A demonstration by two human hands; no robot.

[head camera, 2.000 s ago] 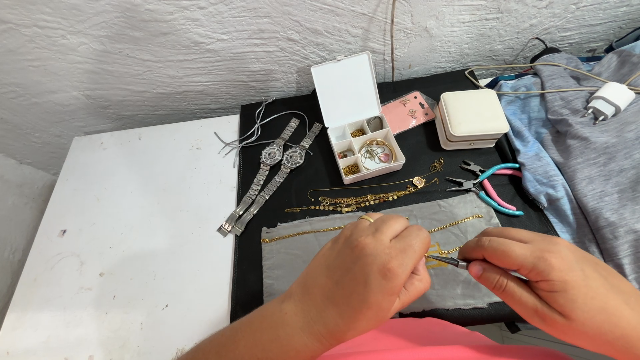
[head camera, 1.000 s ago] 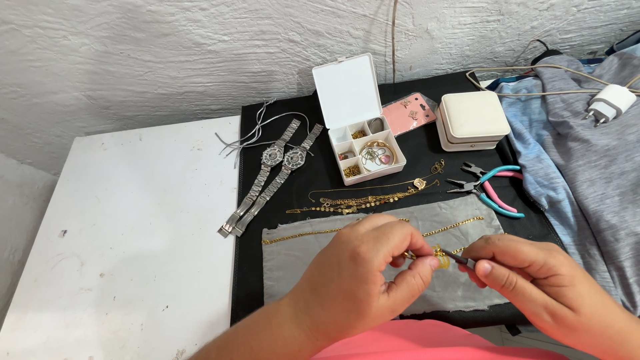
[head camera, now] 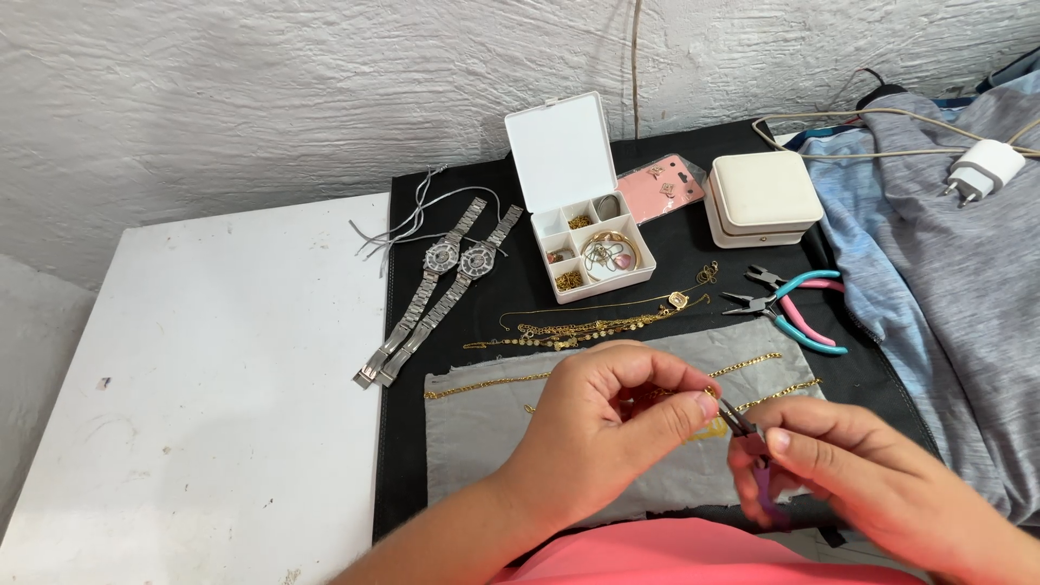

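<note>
My left hand [head camera: 621,410] pinches a small gold-coloured link or clasp [head camera: 710,392] between thumb and forefinger; its exact kind is too small to tell. My right hand [head camera: 821,447] holds fine-nosed pliers with purple handles [head camera: 751,443], their slightly parted jaw tips beside my left fingertips. Below both hands lies a grey cloth [head camera: 504,439] with gold chains [head camera: 487,382] across it, partly hidden by my left hand. Several gold necklaces and bracelets [head camera: 585,329] lie just behind the cloth. Two more pliers [head camera: 792,313], with teal and pink handles, rest to the right.
An open white compartment box [head camera: 593,288] holds jewellery. Behind it lies a pink earring card [head camera: 662,191], with a closed cream case [head camera: 765,195] to its right. Two metal watches [head camera: 443,284] and grey cords [head camera: 414,215] are at left. Clothes [head camera: 951,284] and a white charger [head camera: 985,171] are at right.
The pliers in my right hand have turned from nearly level to pointing up and left, and their jaws now show parted. My left hand has shifted slightly, its fingertips now raised beside the jaws.
</note>
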